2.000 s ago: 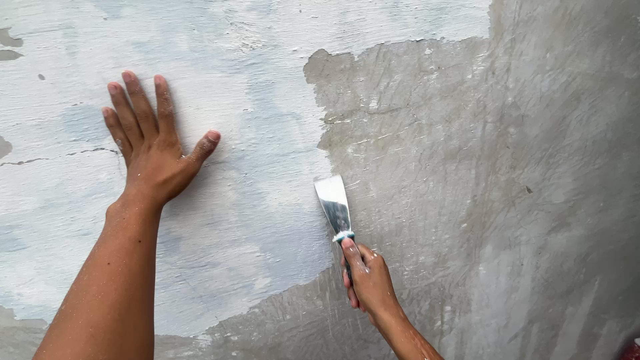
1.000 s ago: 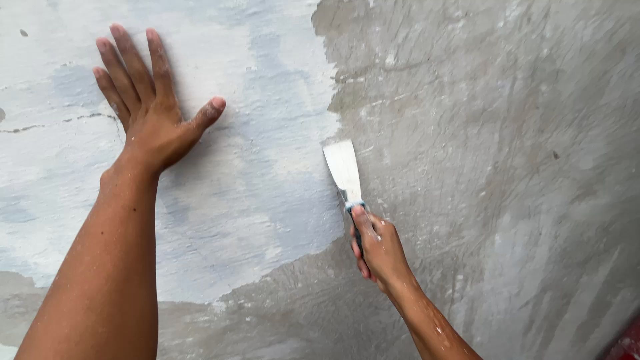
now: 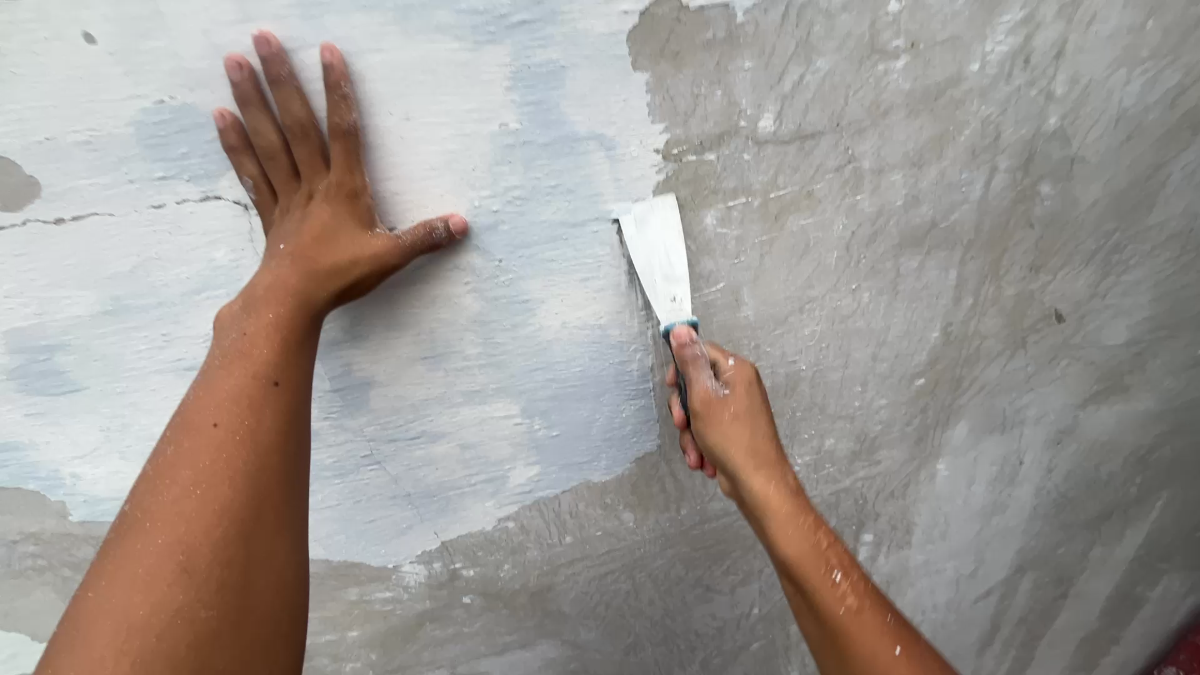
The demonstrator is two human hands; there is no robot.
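My left hand point(image 3: 314, 202) lies palm down with fingers spread on the white and pale blue paint point(image 3: 525, 281) of a wall. My right hand point(image 3: 727, 403) is closed around the dark handle of a putty knife point(image 3: 661, 262), thumb along the handle near the blue collar. The wide metal blade points up, its tip at the ragged edge between the paint and the bare grey plaster point(image 3: 862, 309). White flecks cling to the right hand and forearm. Part of the handle is hidden by the fingers.
A thin crack point(image 3: 56, 222) runs through the paint beside my left hand. A bare grey patch point(image 3: 17, 185) shows at the left edge. Grey plaster extends below and right of the paint. Something dark red point(image 3: 1177, 652) shows in the bottom right corner.
The view has shifted somewhat. My left hand has stayed spread on the painted wall. The putty knife in my right hand has tilted, its blade now leaning left at the paint edge.
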